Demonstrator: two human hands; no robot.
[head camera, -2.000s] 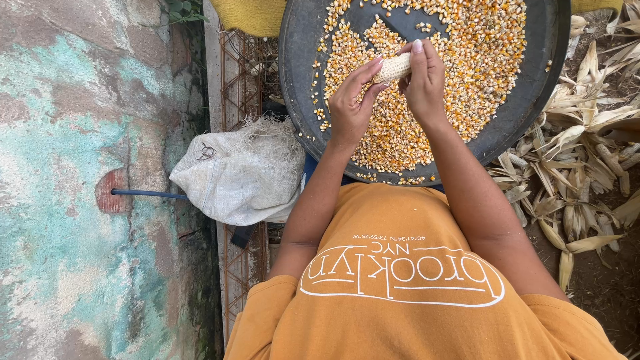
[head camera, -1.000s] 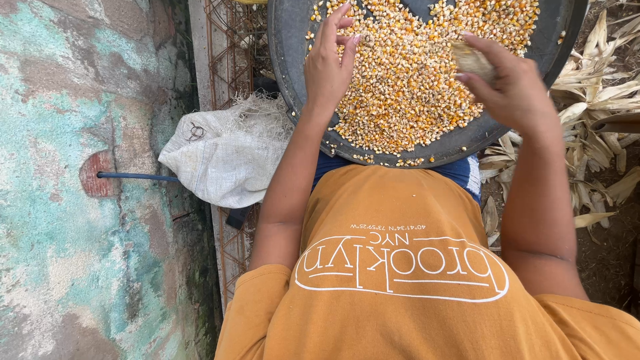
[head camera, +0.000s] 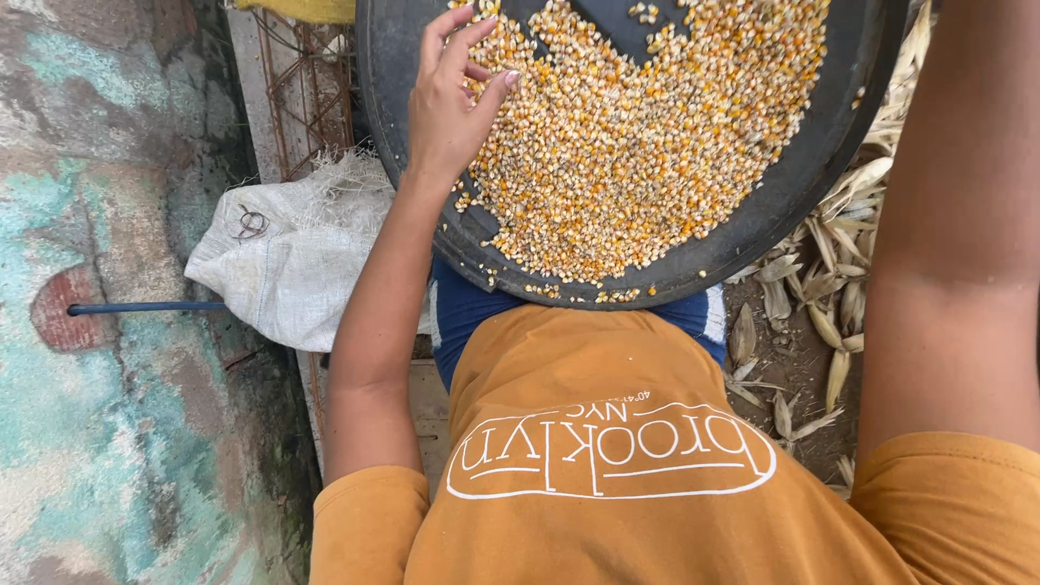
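A round black tray (head camera: 735, 258) rests on my lap, with loose corn kernels (head camera: 617, 162) spread over much of it. My left hand (head camera: 457, 101) is over the tray's left side, fingers apart and slightly curled, with nothing held in it; its thumb and fingertips are just above or at the edge of the kernels. My right forearm reaches up along the right side of the view, and the hand itself is beyond the top edge, so what it holds is hidden.
Dry corn husks (head camera: 841, 292) lie on the soil at the right. A white woven sack (head camera: 296, 252) stands left of the tray, beside rusty metal rods (head camera: 305, 97). A painted wall (head camera: 97, 422) with a blue rod (head camera: 146, 308) sticking out runs along the left.
My right hand, which held a corn cob over the tray, has moved up and out of view. My left hand let go of the cob between the two earlier frames and stays over the tray.
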